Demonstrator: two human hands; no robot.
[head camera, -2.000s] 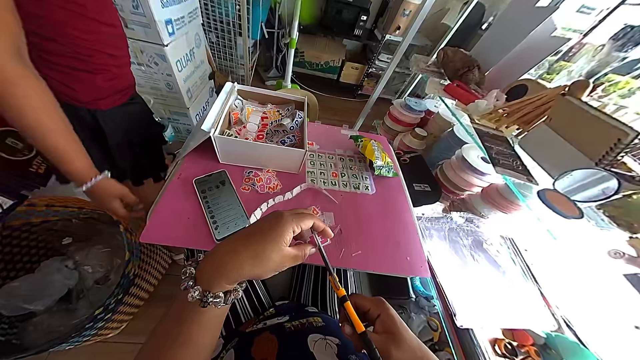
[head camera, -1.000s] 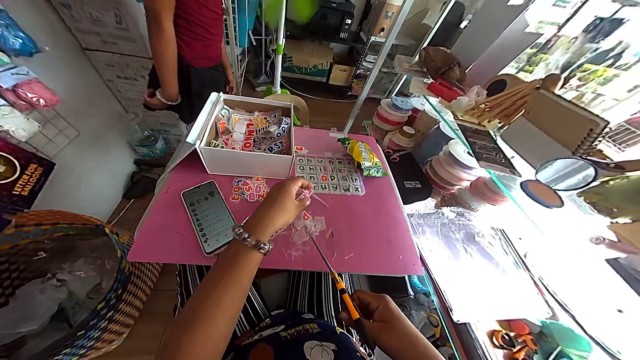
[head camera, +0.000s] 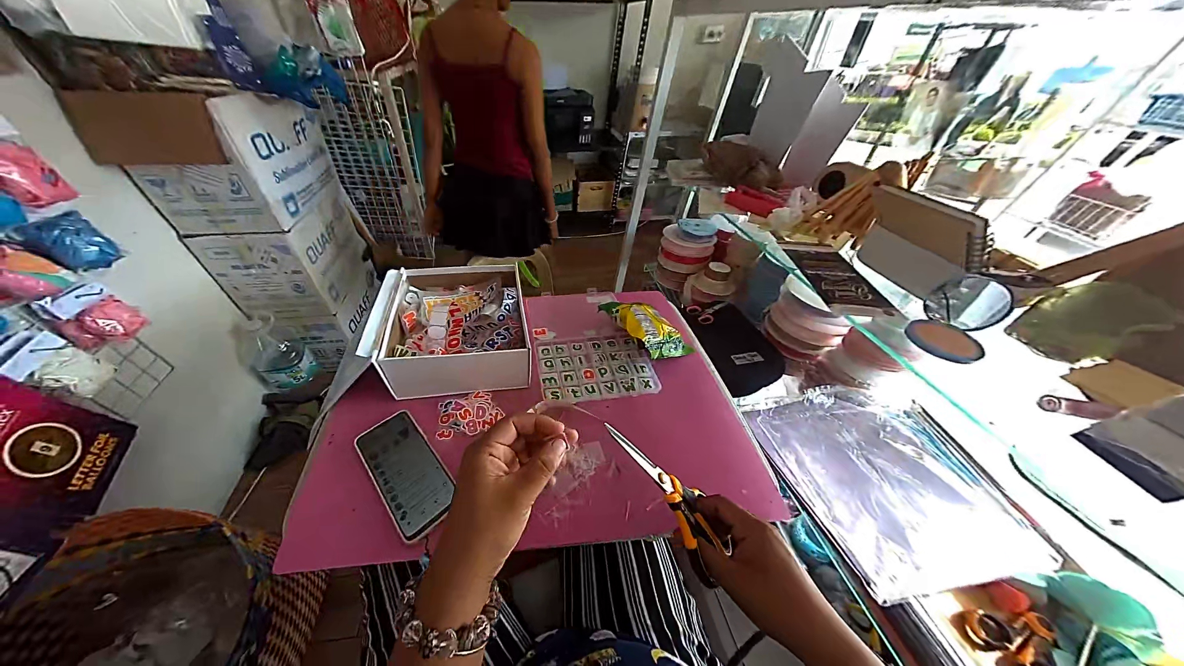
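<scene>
My left hand (head camera: 518, 462) pinches a small, thin piece above the pink tabletop (head camera: 370, 527); the fingers mostly hide what it is. My right hand (head camera: 740, 536) is closed on the orange-and-black handles of a pair of scissors (head camera: 661, 479), their blades pointing up and left towards my left fingers. Clear scraps (head camera: 581, 462) lie on the pink surface beneath. Letter cutouts (head camera: 469, 414) lie behind my left hand, and a smartphone (head camera: 405, 474) is to its left. Farther back are a clear tray of letter pieces (head camera: 597, 372) and a white box (head camera: 458, 375) full of letter cutouts.
A yellow-green packet (head camera: 652, 330) lies by the tray's back corner. Ribbon spools (head camera: 803, 324) and a glass-edged counter with plastic sheets (head camera: 897, 490) stand at the right. A woven basket (head camera: 166, 592) is at the lower left. A person (head camera: 486, 129) stands beyond the table, back turned.
The strip of letter cutouts seen from my left hand two seconds ago no longer shows. The other person has moved from the table's left side to behind it. The view has shifted.
</scene>
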